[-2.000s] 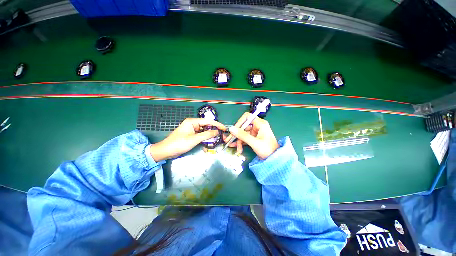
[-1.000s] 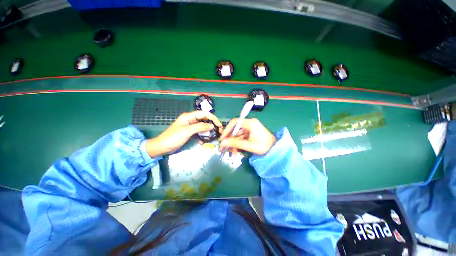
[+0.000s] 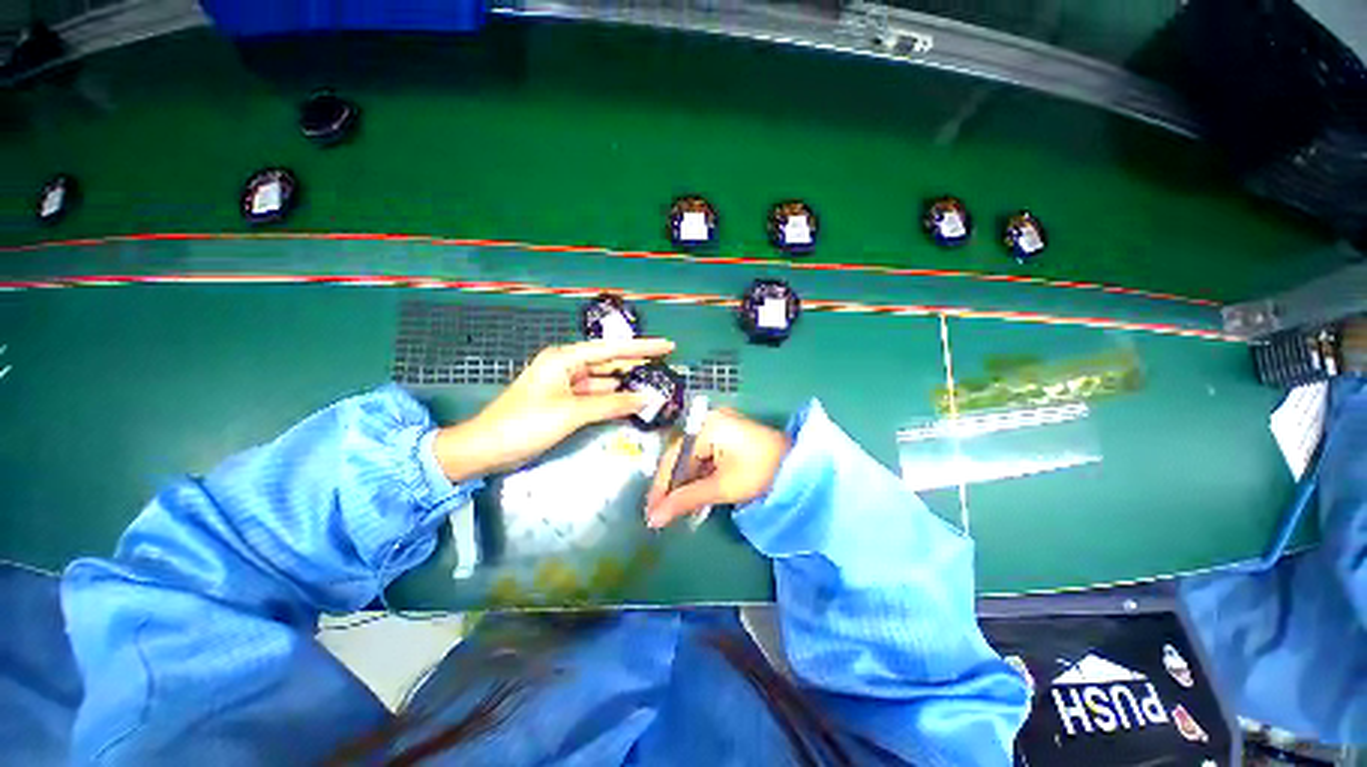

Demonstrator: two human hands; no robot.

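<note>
My left hand [image 3: 543, 411] holds a round black electronic module [image 3: 654, 396] with a pale square on its face, above the worktop. My right hand [image 3: 720, 468] grips a slim pale pen-shaped tool [image 3: 693, 426] just right of that module. Whether its tip touches anything I cannot tell. A glossy clear sheet [image 3: 562, 502] with yellow patches lies below the hands. A second module [image 3: 610, 319] sits just behind my left fingers, on the dark perforated mat [image 3: 477, 343]. A third module [image 3: 769, 310] sits at the red-edged line.
Several modules stand on the green belt [image 3: 495, 180] beyond, with a plain black disc [image 3: 329, 117] at the left. A clear strip with yellow-green patches [image 3: 1042, 378] lies to the right. A black box marked PUSH [image 3: 1109, 697] is at the lower right. Another person's blue sleeve [image 3: 1274, 599] shows at the right edge.
My right hand has moved down towards me, and the tool has drawn back from the module at the red line. My left hand and its module have shifted slightly right.
</note>
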